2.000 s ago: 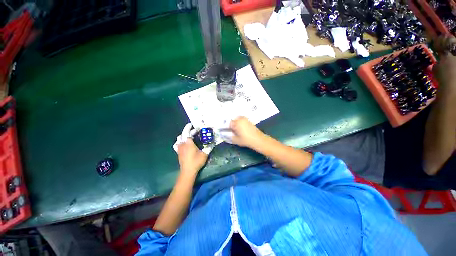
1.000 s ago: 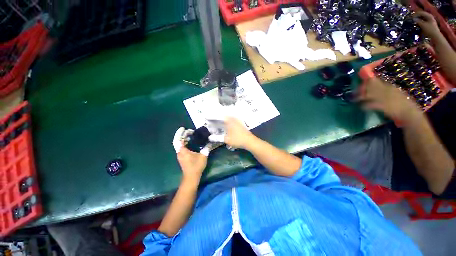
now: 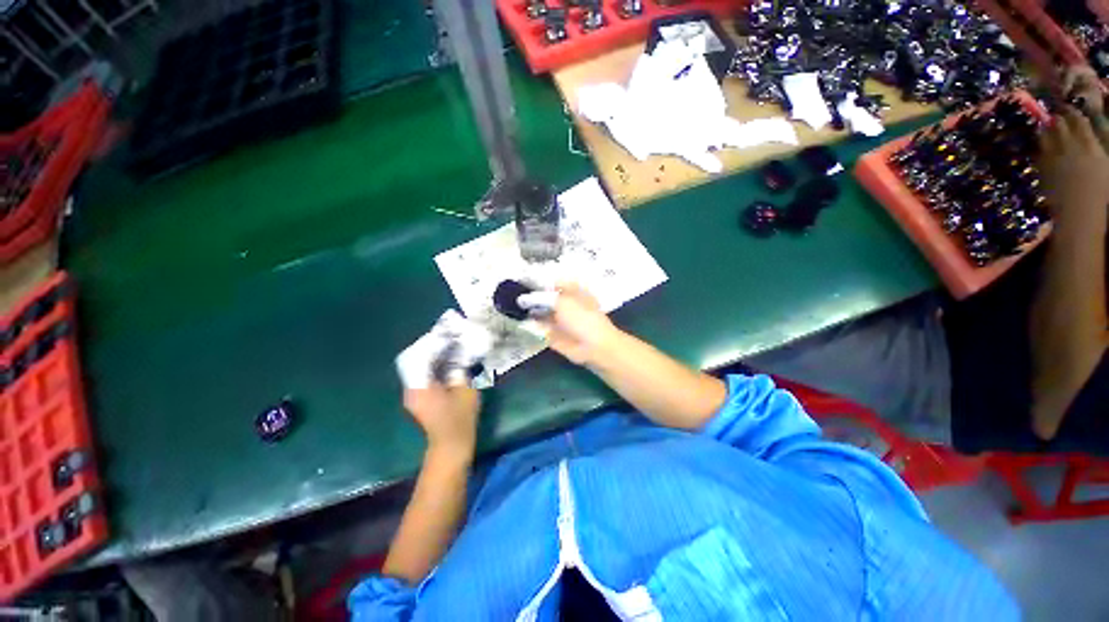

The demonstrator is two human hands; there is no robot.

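Note:
My right hand (image 3: 572, 318), with white on its fingertips, holds a glossy black round part (image 3: 511, 299) over the lower left of a white paper sheet (image 3: 614, 261). My left hand (image 3: 440, 399) is just left of the sheet, closed on a crumpled white cloth (image 3: 426, 354); its fingers are blurred and partly hidden by the white. A small dark spot shows beside its fingertips, too unclear to name. Another black round part (image 3: 275, 420) lies face up on the green bench at left. A grey translucent jar (image 3: 538, 231) stands on the sheet.
A metal post (image 3: 477, 91) rises behind the jar. White rags (image 3: 669, 109) and a heap of black parts (image 3: 863, 51) lie behind at right. Loose round parts (image 3: 797, 204) lie near an orange-red bin (image 3: 936, 231). A red tray (image 3: 37, 425) is at left. Another person's arm (image 3: 1070, 267) is at right.
The black part has moved from between my hands up and right in my right hand. My left hand has moved left and down, away from it. The neighbour's hand has withdrawn from the loose parts.

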